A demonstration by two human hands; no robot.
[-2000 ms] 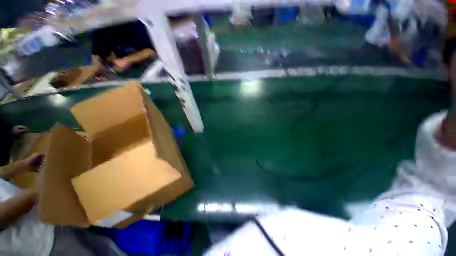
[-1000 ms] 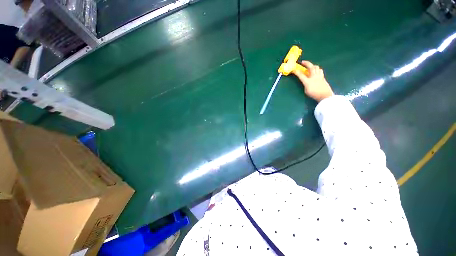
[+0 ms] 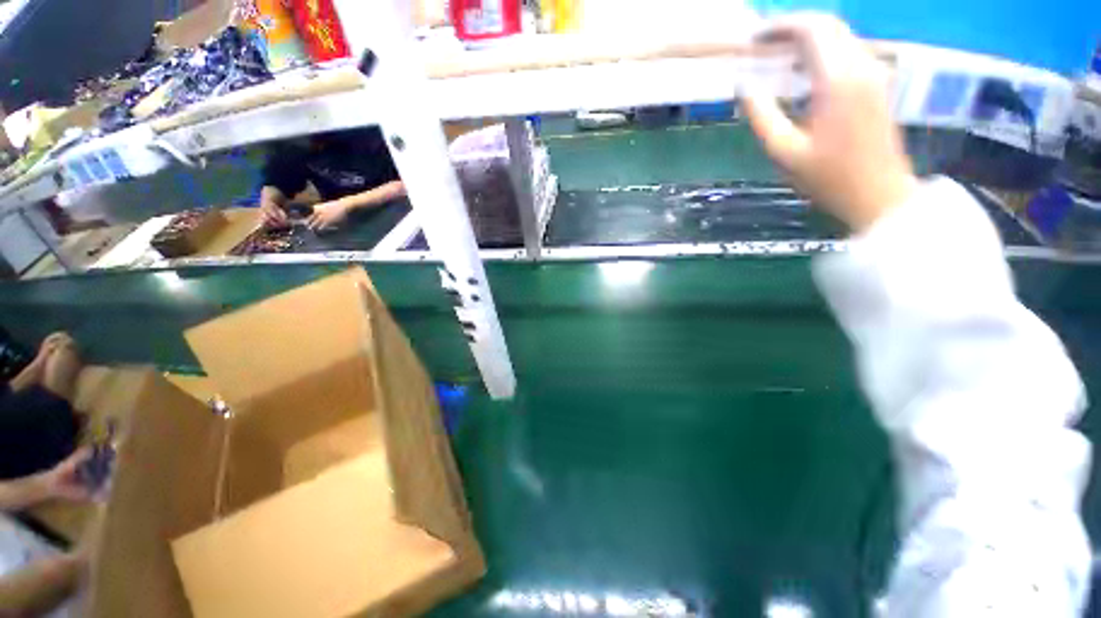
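Note:
My right hand (image 3: 839, 121) is raised at the white upper shelf (image 3: 628, 87), blurred by motion. Its thumb and fingers are curled around a small round whitish object (image 3: 779, 75), too blurred to identify. My white right sleeve reaches up from the lower right. My left hand is not in view. The green bench (image 3: 676, 483) lies below the shelf.
A brown carton (image 3: 302, 531) stands open at the lower left, with an empty-looking inside. A white post (image 3: 447, 229) rises beside it. Red packages and a light blue bin (image 3: 1002, 34) sit on the shelf. Other people's hands work at the left and behind.
The view has swung up and left. My right hand has gone from the yellow T-handle tool on the bench to the upper shelf; the tool and black cable are out of view.

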